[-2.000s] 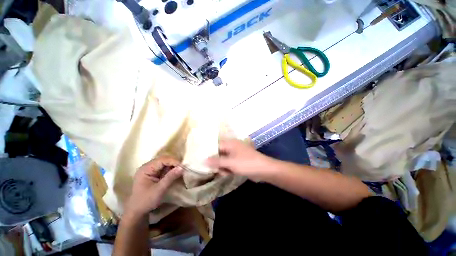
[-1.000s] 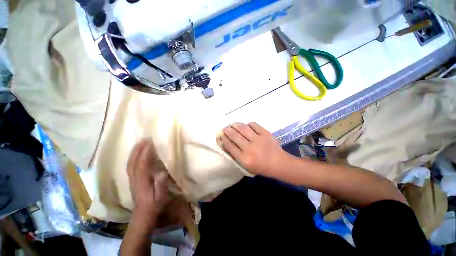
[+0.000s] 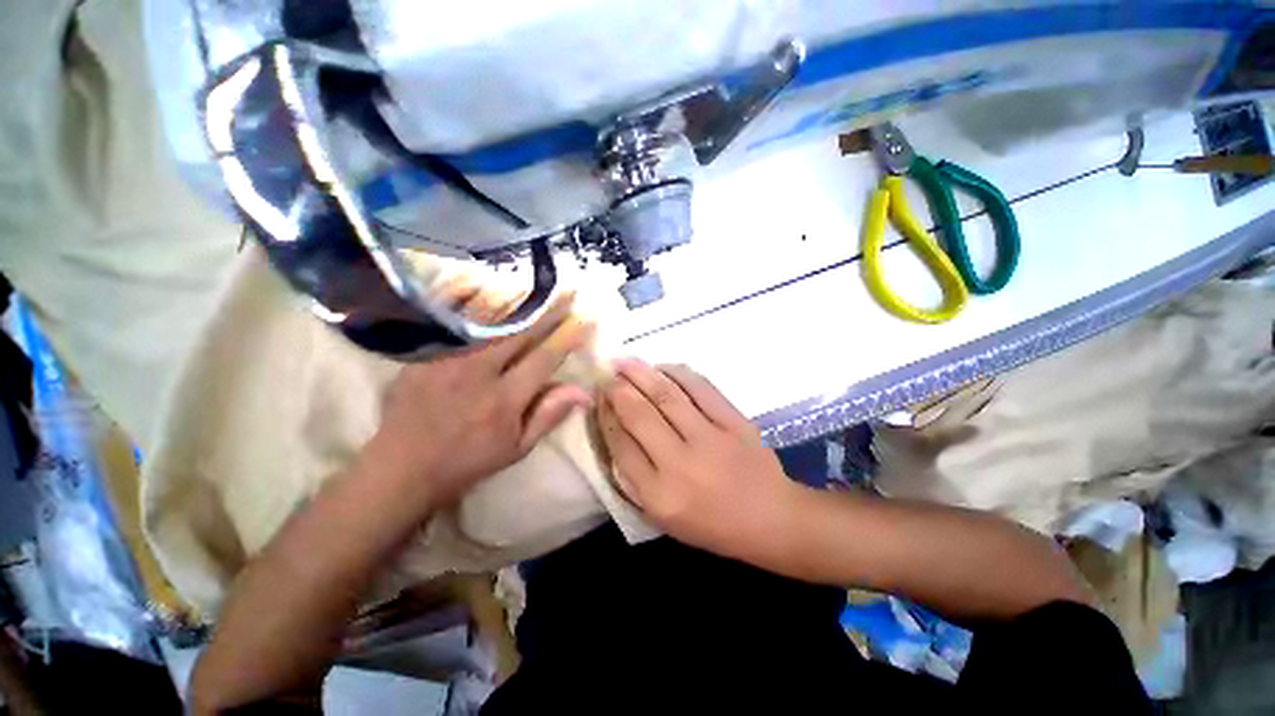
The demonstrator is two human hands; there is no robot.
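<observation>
A beige fabric piece point(image 3: 224, 406) lies left of and below the machine head and hangs over the table's front edge. My left hand point(image 3: 476, 406) lies on the fabric with its fingertips close to the needle area, partly behind the curved shiny bar point(image 3: 301, 210). My right hand point(image 3: 699, 455) presses on the fabric's right edge, its fingertips near my left hand's. The white sewing machine point(image 3: 490, 70) with a blue stripe stands over the work. Its grey knob point(image 3: 654, 221) is just above my fingertips. The needle and presser foot cannot be made out.
Scissors point(image 3: 934, 238) with yellow and green handles lie on the white table right of the head. A wooden-handled tool point(image 3: 1223, 165) lies at the far right. Heaped beige cloth point(image 3: 1063, 392) is beyond the ruler-like edge strip point(image 3: 951, 371). A clear plastic bag point(image 3: 70, 518) is at the left.
The view is now closer to the machine head. My left hand has come up from the lower cloth onto the fabric by the needle area. My right hand stays at the fabric's right edge.
</observation>
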